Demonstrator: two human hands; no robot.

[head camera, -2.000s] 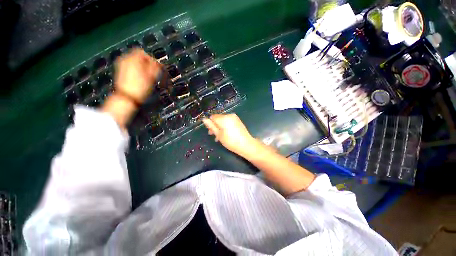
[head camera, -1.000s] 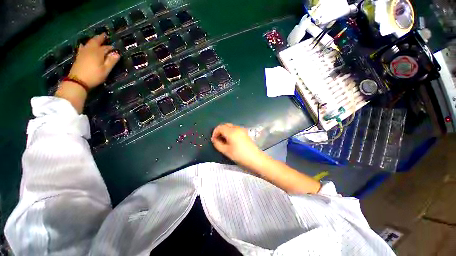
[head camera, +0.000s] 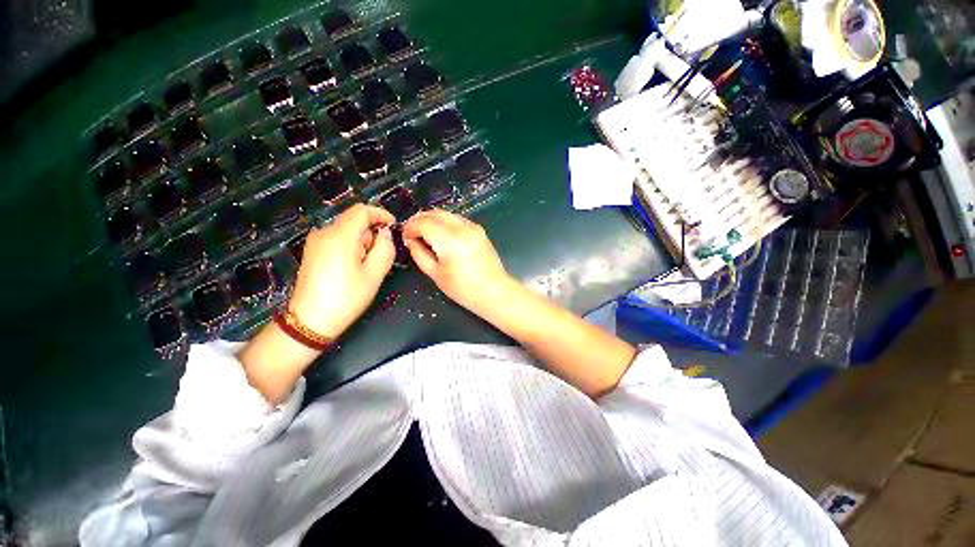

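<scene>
My left hand (head camera: 340,267) and my right hand (head camera: 454,254) meet fingertip to fingertip over the near edge of the blister tray. Between the fingertips is a small dark module (head camera: 401,244), mostly hidden by the fingers. The clear blister tray (head camera: 280,312) holds rows of black square modules, some with a pale or coppery strip; one pocket in the second row from the back shows no module. A loose pile of tiny dark-red components (head camera: 393,302) lies on the green mat just below the hands.
To the right are a spare component pile (head camera: 585,86), a paper slip (head camera: 600,176), a white ribbed rack (head camera: 695,176) with wires, a tape roll (head camera: 859,30), a fume fan (head camera: 864,142) and an empty blister tray (head camera: 796,294) over a blue bin (head camera: 684,326). Brown cartons (head camera: 887,417) stand lower right.
My left hand has moved from the tray's back left to the near edge, now holding a dark module. My right hand has moved left and up to meet it.
</scene>
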